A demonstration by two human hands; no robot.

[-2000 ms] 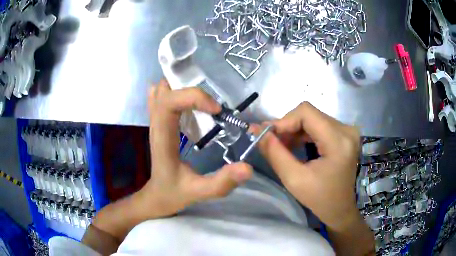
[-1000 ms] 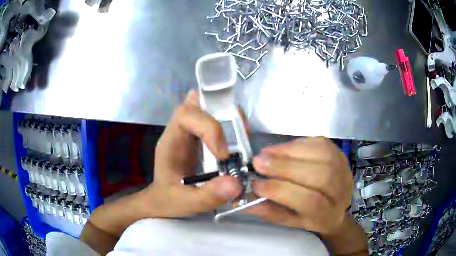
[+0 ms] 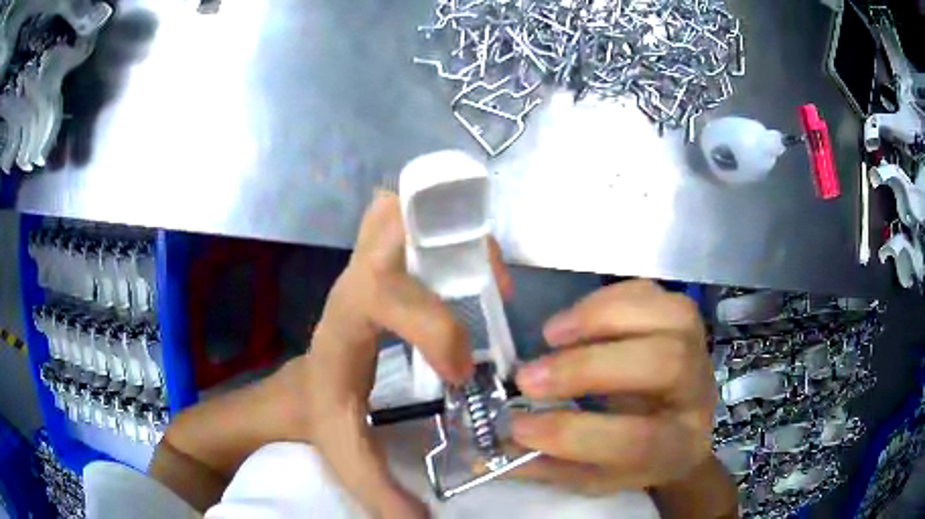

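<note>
A white lever handle (image 3: pixel 446 208) points away from me just below the bench edge, its squarish cup at the far end. My left hand (image 3: pixel 380 314) grips it around the middle, fingers near the mechanism. A dark coil spring (image 3: pixel 479 411) and a black cross pin (image 3: pixel 408 413) show at the near end; the pin sticks out to the left. A silver wire bail (image 3: pixel 438 468) lies at the mechanism and extends below it. My right hand (image 3: pixel 629 390) is at the mechanism's right side, its fingertips on the pin and bail area; they hide the right ends.
A tangled heap of wire bails (image 3: pixel 598 51) lies at the bench's back. A squeeze bottle (image 3: pixel 742 149), a pink-red tool (image 3: pixel 820 152) and a thin rod (image 3: pixel 864 213) lie right. White levers (image 3: pixel 36 101) lie left. Filled crates (image 3: pixel 178 324) stand below on both sides.
The lever has turned from slanting left to pointing straight away and has come nearer me. The bail now hangs at the mechanism's lower left. My right hand has moved against the mechanism's right side.
</note>
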